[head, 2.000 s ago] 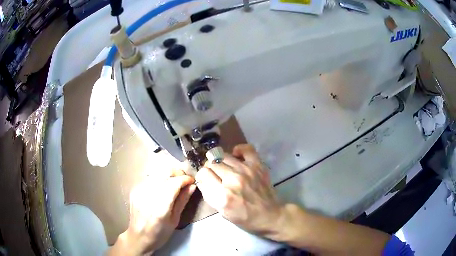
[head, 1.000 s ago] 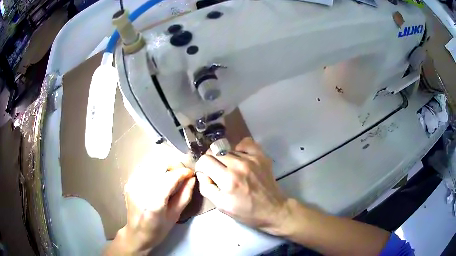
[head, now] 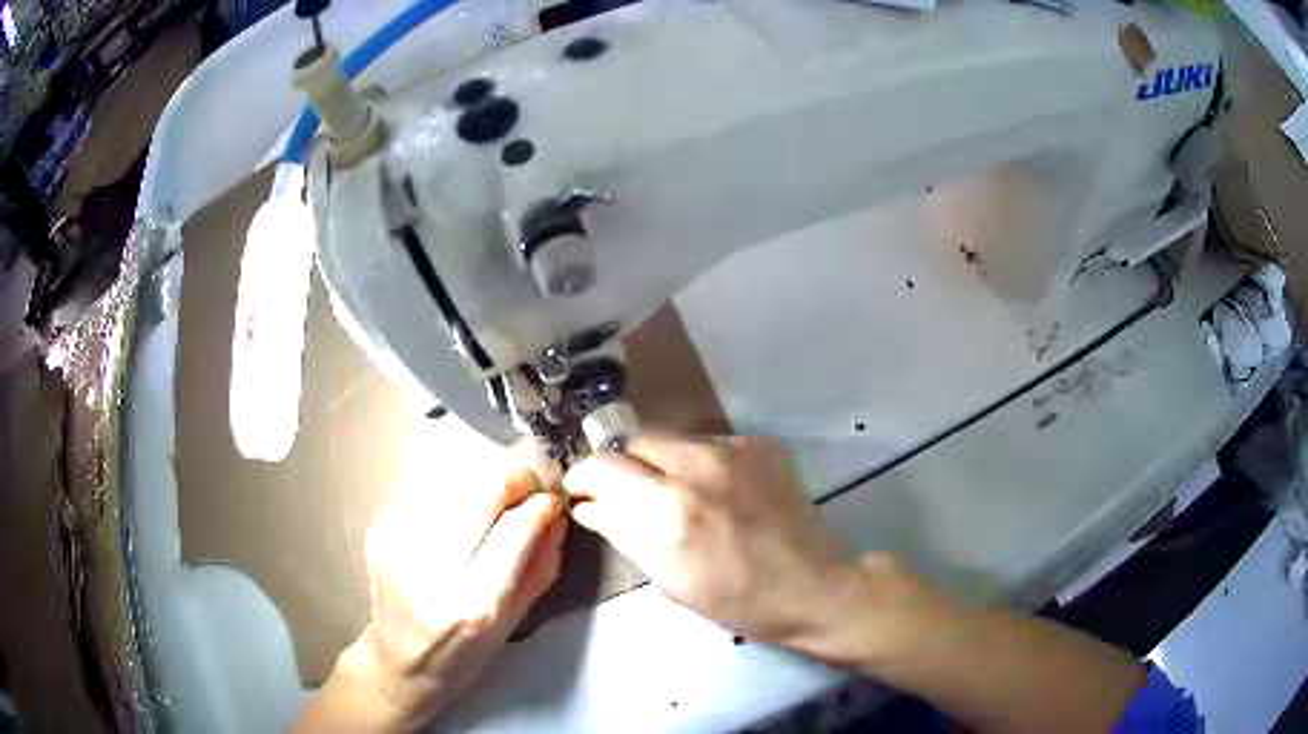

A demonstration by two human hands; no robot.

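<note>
A large flat brown garment panel lies under the head of the white sewing machine, with a curved cut edge at lower left. My left hand pinches cloth at the presser foot, brightly lit. My right hand is beside it, fingertips on the cloth just right of the foot, below the tension dial. Fingertips of both hands nearly touch. The needle point and the cloth edge between the fingers are hidden by the fingers and glare.
A long white lamp on a blue gooseneck stands left of the machine head. Clear plastic wrap covers a strip along the left edge. Crumpled pale scraps lie at the right. Brown cloth hangs at far left.
My right hand has shifted slightly right and its fingers lie flatter. My left hand stays at the foot. The view has shifted slightly.
</note>
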